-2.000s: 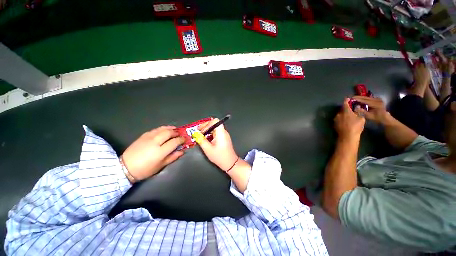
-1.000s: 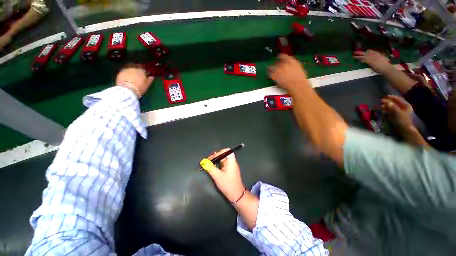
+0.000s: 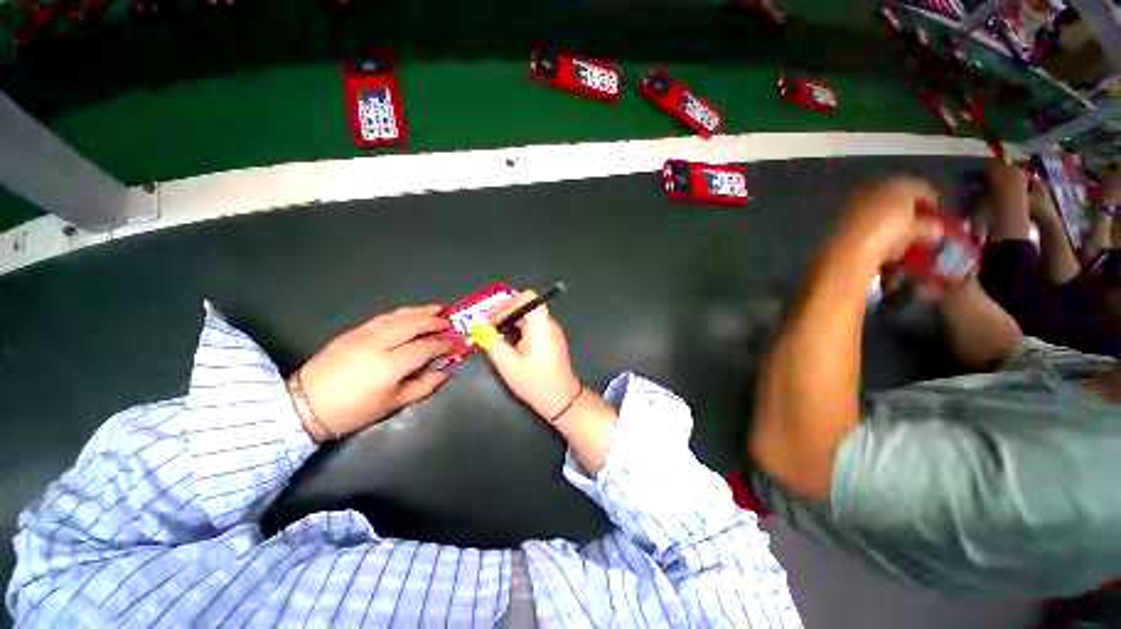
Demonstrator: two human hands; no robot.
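A red unit [image 3: 486,302] with a white printed panel lies on the dark bench, tilted up to the right. My left hand [image 3: 379,370] holds its left end, the fingers covering that part. My right hand [image 3: 529,360] grips a slim black pen-like tool [image 3: 531,307] with a yellow section by the fingertips. The yellow section is over the white panel. The tool's tip is too small to make out, so contact cannot be told.
Several red units, one of them upright [image 3: 375,108], lie on the green belt [image 3: 246,117] beyond a white rail [image 3: 295,182]. Another unit [image 3: 707,182] lies at the rail's near edge. At right, a neighbour's blurred hands [image 3: 888,221] hold a red item. A grey post stands left.
My left hand has come back from the belt and now holds a red unit on the bench. My right hand with the tool is now at that unit. The neighbour's arm has drawn back from the belt.
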